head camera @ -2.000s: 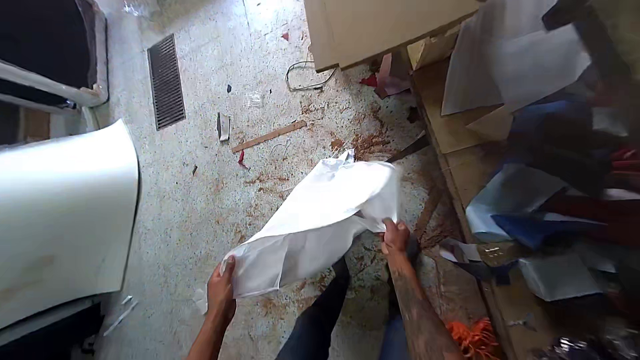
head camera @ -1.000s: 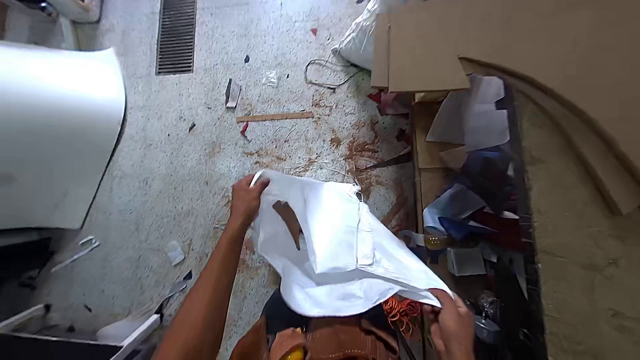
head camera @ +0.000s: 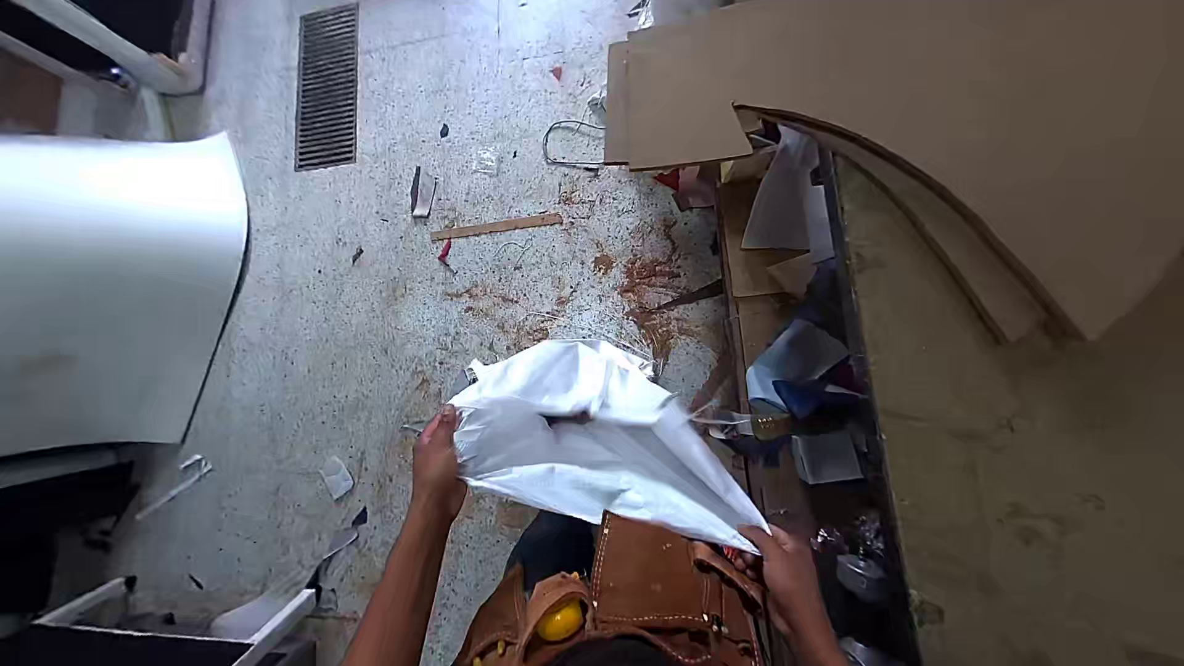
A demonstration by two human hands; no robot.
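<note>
A white, thin, crinkled sheet or bag (head camera: 601, 444) is stretched between my two hands over the floor. Its left edge is gripped by my left hand (head camera: 438, 462), and its lower right corner is pinched in my right hand (head camera: 775, 564). A fold forms an opening across its middle, with a small dark patch inside; whether it is a bag I cannot tell. Below it, at my waist, is a brown leather tool pouch (head camera: 647, 573) with a yellow-ended tool (head camera: 560, 620) in one pocket.
Large cardboard pieces (head camera: 888, 55) lie on a table (head camera: 999, 481) at the right, above a cluttered shelf (head camera: 763, 324). A big white sheet (head camera: 111, 296) curves at the left. A flat wooden strip (head camera: 497, 227), scraps and a floor grate (head camera: 326, 88) are ahead.
The white material was spread with a hole showing a second ago; now it is folded and pulled lengthwise. Both hands still hold it. My left hand is lower in view than a second ago.
</note>
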